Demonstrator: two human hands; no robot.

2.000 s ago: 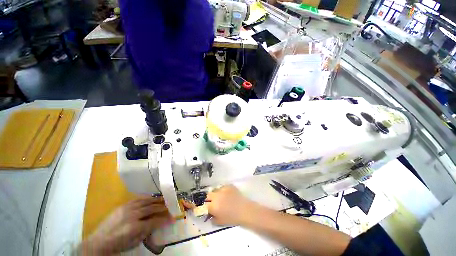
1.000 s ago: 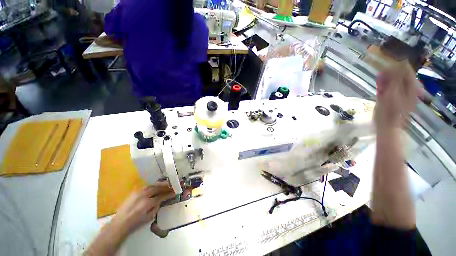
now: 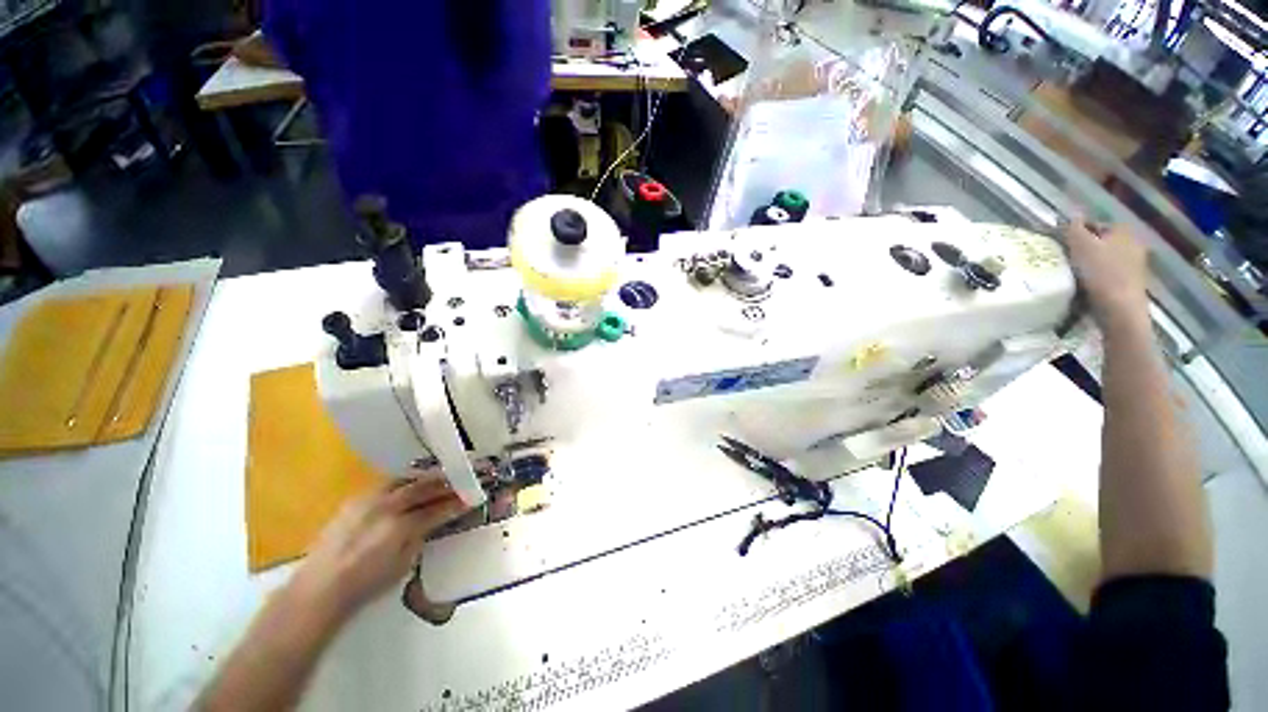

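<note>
A mustard-yellow panel (image 3: 299, 466) lies flat on the table left of the needle area, partly under the sewing machine head (image 3: 612, 417). My left hand (image 3: 383, 536) presses on the panel's edge beside the presser foot and needle area (image 3: 508, 480); its fingertips are partly hidden by the white lever in front of the head. My right hand (image 3: 1108, 264) is at the far right end of the machine head, closed around the handwheel, which it mostly hides.
Black snips (image 3: 779, 473) and a dark cord lie right of the needle. A dark scrap (image 3: 951, 473) lies farther right. Stacked yellow panels with long lines (image 3: 98, 369) lie at left. A thread cone (image 3: 567, 264) stands on the head. A person in purple (image 3: 417, 111) is behind the machine.
My right hand has left the needle area, was raised at right, and is now at the handwheel. My left hand stays on the panel by the needle. The camera view has shifted.
</note>
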